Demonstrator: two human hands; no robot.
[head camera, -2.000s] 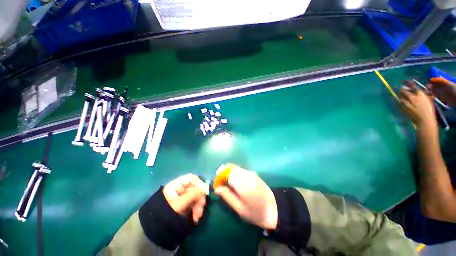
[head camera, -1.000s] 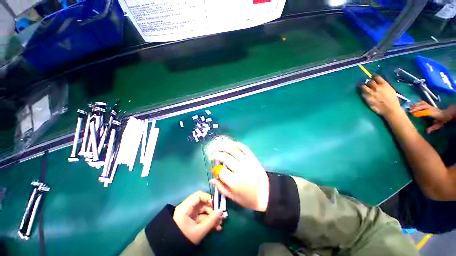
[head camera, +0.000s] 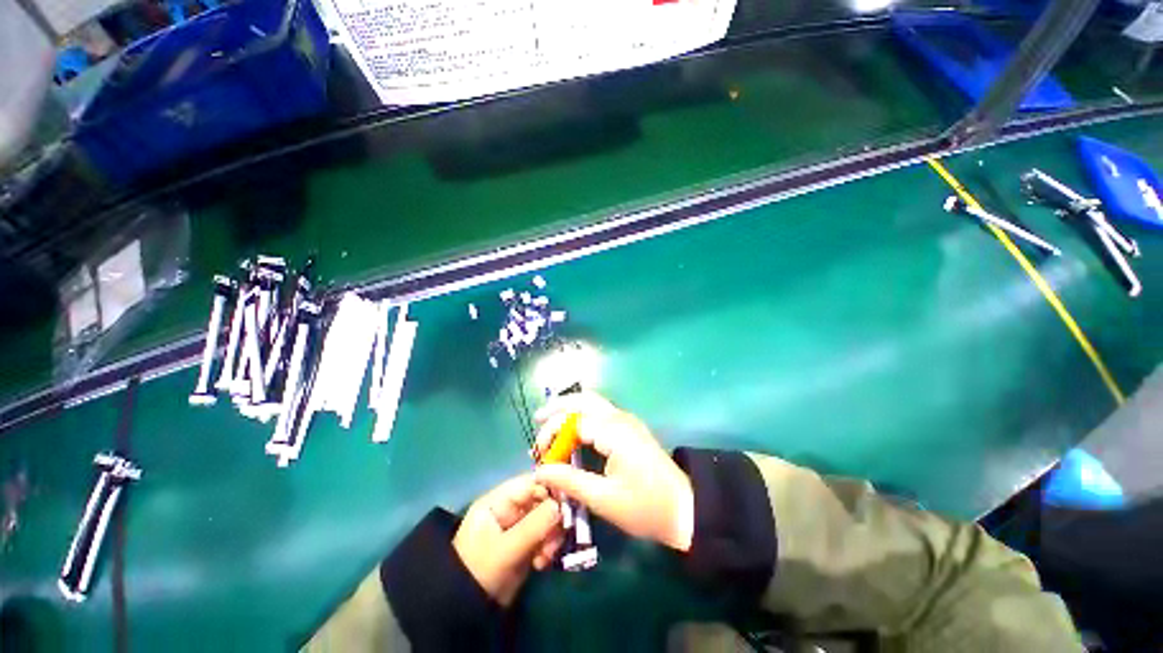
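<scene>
My right hand is closed around an orange-handled hand tool, whose orange part shows between the fingers. My left hand grips a white-and-black cable assembly just below and left of my right hand. The assembly's white end points toward me; its middle is hidden by my hands. Thin dark wires run from the hands toward a loose heap of tiny white-and-dark pieces just beyond.
A pile of cable assemblies lies left beside white strips. More assemblies lie at far left and right. A clear plastic bag, blue bin, metal rail, instruction sheet and a person's blue cap also show.
A cable assembly has come into view in my hands, which were close together at first. My right hand has drawn back slightly. The other person's hands at right have left the view.
</scene>
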